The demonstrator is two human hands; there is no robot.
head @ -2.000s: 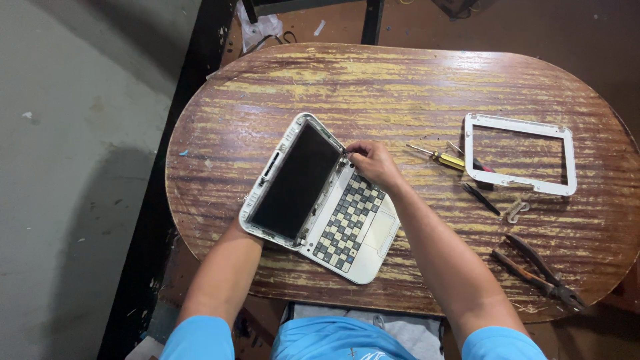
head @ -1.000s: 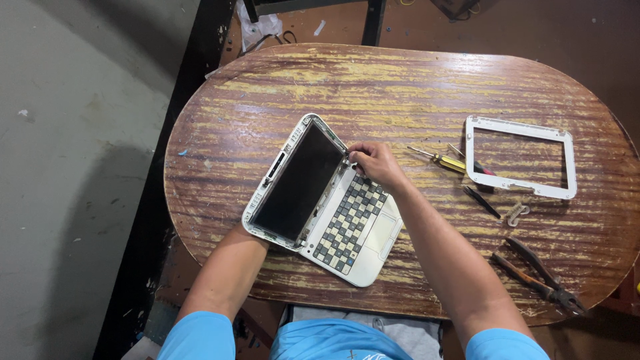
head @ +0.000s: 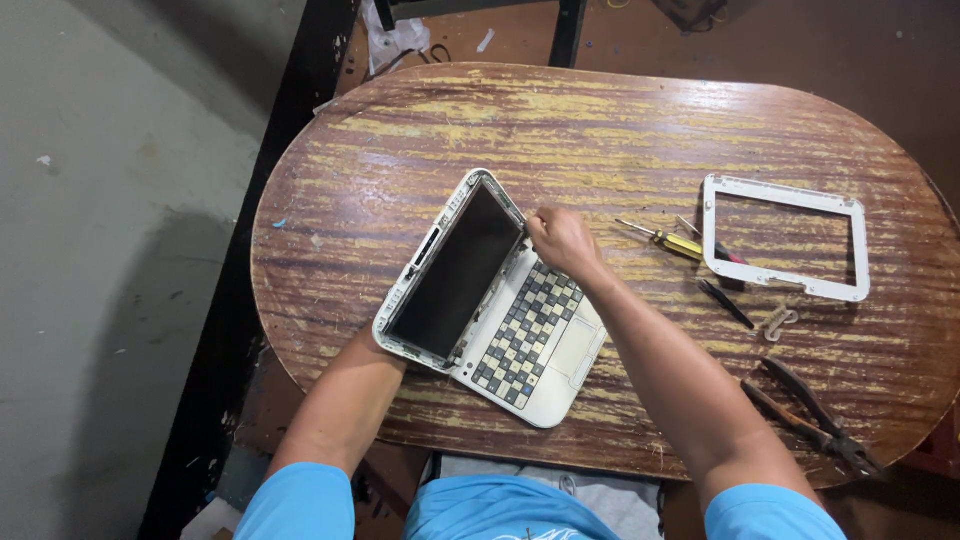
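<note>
A small white laptop (head: 559, 409) lies open and turned at an angle on the wooden table, its screen panel (head: 457, 270) bare of its bezel. The keyboard (head: 529, 330) has a mix of dark and pale keys. My right hand (head: 561, 238) is at the hinge end of the lid farthest from me, fingers bent in at its corner; whether they pinch something there is hidden. My left forearm runs behind the lid, which hides my left hand. Right of the laptop lies the detached white screen bezel (head: 787, 277).
A yellow-handled screwdriver (head: 679, 245) and a red-and-black-handled tool (head: 727, 255) lie partly by the bezel. Black tweezers (head: 725, 303), a small pale clip-like piece (head: 780, 323) and worn pliers (head: 817, 420) rest nearer the right edge of the oval table (head: 525, 97).
</note>
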